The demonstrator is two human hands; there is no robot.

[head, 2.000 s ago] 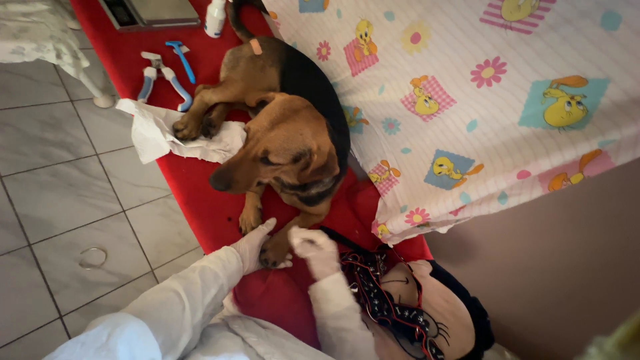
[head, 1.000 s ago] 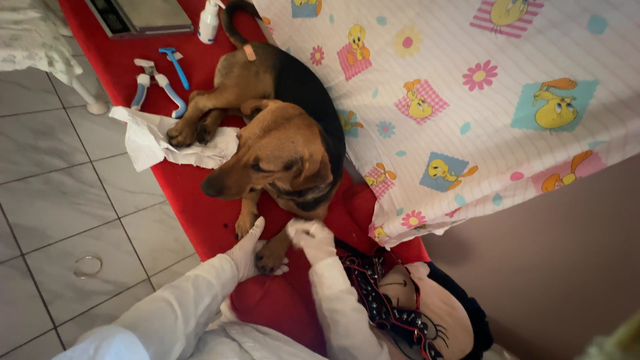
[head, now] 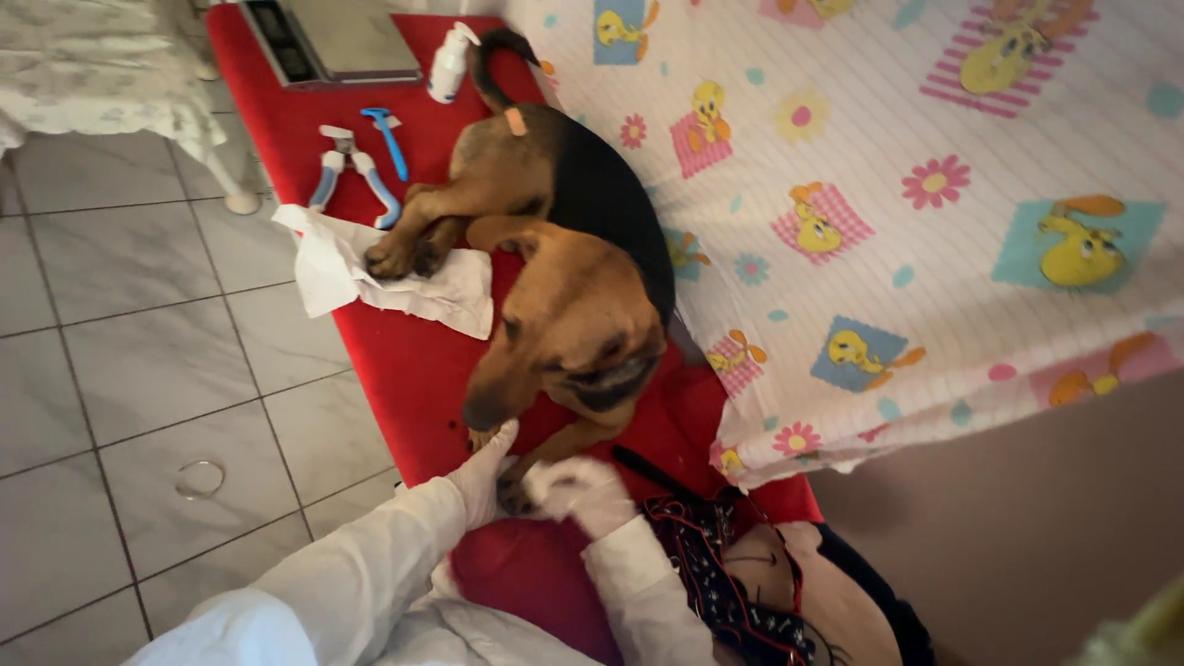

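A brown and black dog (head: 573, 287) lies curled on a red-covered surface (head: 388, 370), with a bandage strip on its hip. My left hand (head: 481, 476), in a white glove, is around one front paw (head: 516, 486), thumb up near the dog's muzzle. Fingers bent, my gloved right hand (head: 583, 495) is at the same paw's other side; whether it pinches anything cannot be made out. Under the hind paws lies a white paper towel (head: 444, 291). Beyond it are nail clippers (head: 344, 176) with blue and white handles and a blue disposable razor (head: 387, 143).
A digital scale (head: 351, 42) and a white pump bottle (head: 451, 63) are at the far end. A cartoon-print sheet (head: 860, 231) hangs along the right. Near my right arm lie a black patterned harness (head: 731, 573) and a pink-beige bag (head: 823, 573). A ring (head: 200, 479) lies on the tiled floor.
The dog's head has lowered toward my left hand, its muzzle now near my thumb. My right hand stays close to the paw, its fingers shifted slightly.
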